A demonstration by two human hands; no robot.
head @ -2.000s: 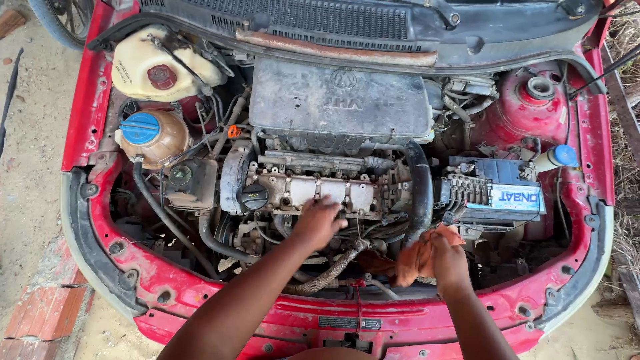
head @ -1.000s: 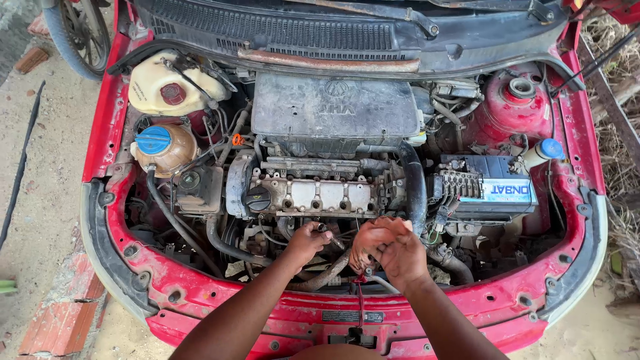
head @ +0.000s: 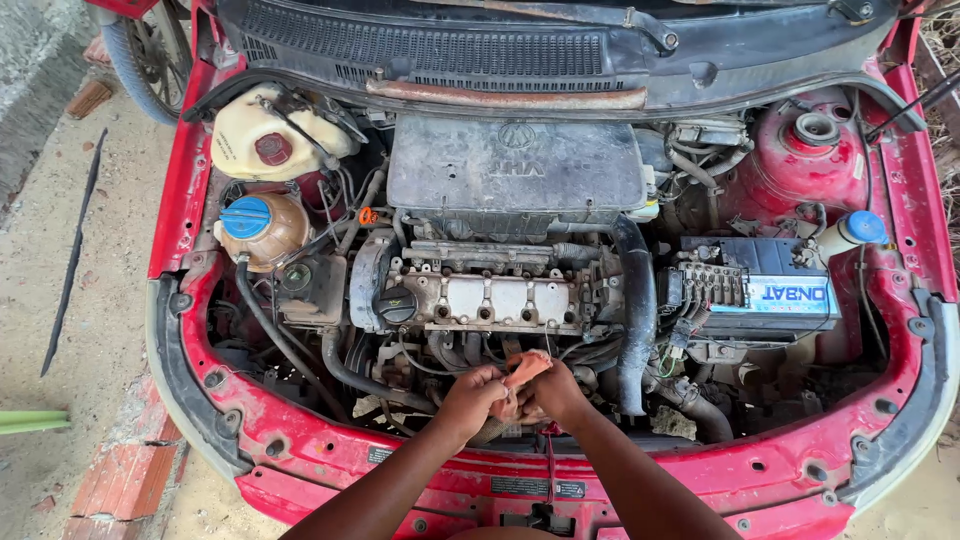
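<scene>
My left hand [head: 474,401] and my right hand [head: 551,394] are together in front of the engine, both gripping an orange cloth [head: 527,367]. Whether a small part is wrapped in the cloth cannot be told. Just behind the hands lies the metal valve cover [head: 499,300], with several open round holes along its front and a black oil filler cap [head: 396,304] at its left end. A thin wire or rod stands up from near the right hand. Farther back is the black plastic air filter housing [head: 517,169].
A coolant expansion tank [head: 266,240] with a blue cap and a cream fluid reservoir [head: 274,142] are at left. The car battery [head: 772,292] sits at right, beside a thick black hose [head: 636,315]. The red front crossmember [head: 420,465] runs beneath the forearms.
Two seconds ago the hands were apart, the cloth in the right one. The right hand has moved left with it, and now both hands hold the cloth.
</scene>
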